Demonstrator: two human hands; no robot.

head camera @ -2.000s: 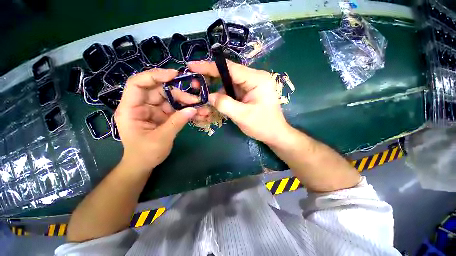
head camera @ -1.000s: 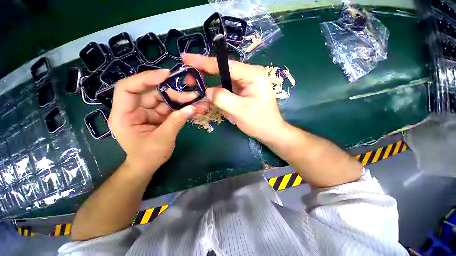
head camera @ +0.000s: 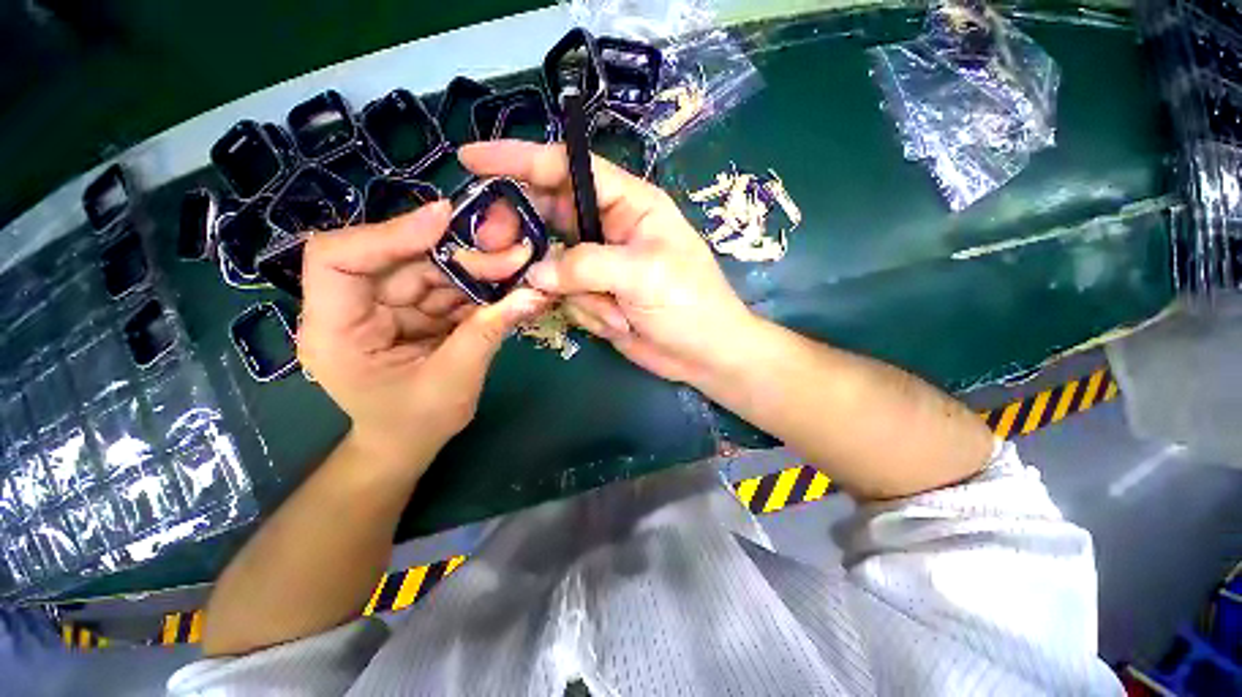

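Observation:
My left hand point(head camera: 395, 320) holds a black rounded-square frame point(head camera: 470, 279) between thumb and fingers, tilted, above the bench. My right hand point(head camera: 647, 272) touches the frame's right side with its fingertips and holds a slim black tool point(head camera: 583, 170) that points up and away. Whether the right fingertips pinch a small part cannot be told. A pile of small tan parts point(head camera: 552, 331) lies partly hidden under the hands. A second tan pile point(head camera: 742, 218) lies right of the right hand.
Loose black frames point(head camera: 322, 125) lie in a heap behind the hands. A clear blister tray point(head camera: 123, 456) with a column of frames is at left. A poly bag point(head camera: 960, 116) lies at right, another clear bag point(head camera: 715, 82) behind. Filled trays point(head camera: 1205, 164) stand far right.
The held frame has tilted and moved slightly left. My right hand has shifted a little left with the tool, uncovering more of the second tan pile.

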